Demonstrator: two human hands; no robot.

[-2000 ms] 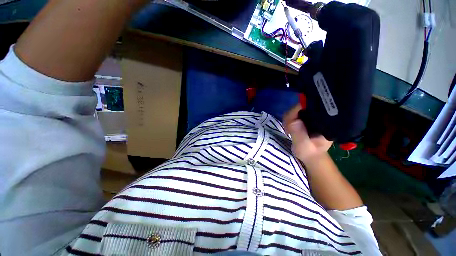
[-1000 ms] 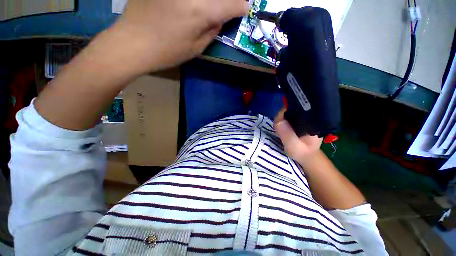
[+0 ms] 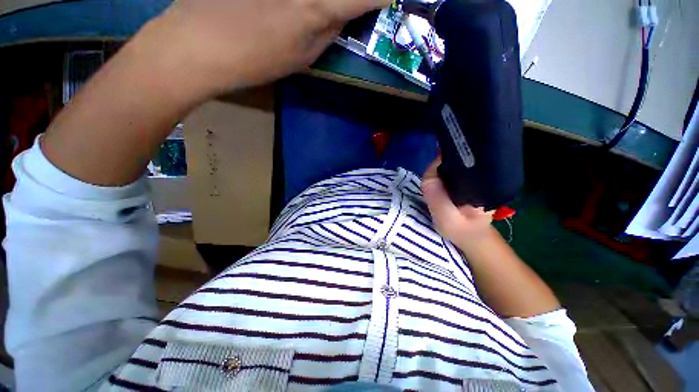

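My right hand is closed round the handle of the black soldering gun, which has a pale label strip and a red part at its lower end. The gun's nose points to the upper left, over the green circuit board on the unit at the bench's near edge. Thin wires lie on the board. My left hand reaches in from the left at the top edge, beside the board. Its fingertips are by the gun's nose and partly cut off by the picture's edge; whether they hold anything cannot be told.
A black cable with a white connector hangs over the green bench edge at the right. White-edged stacked units stand at the far right. A cardboard box and a green board piece are below the bench at the left.
My left hand has come in over the unit, beside the gun's nose. The gun and my right hand have shifted left in view, and the gun's nose is now over the board's upper part.
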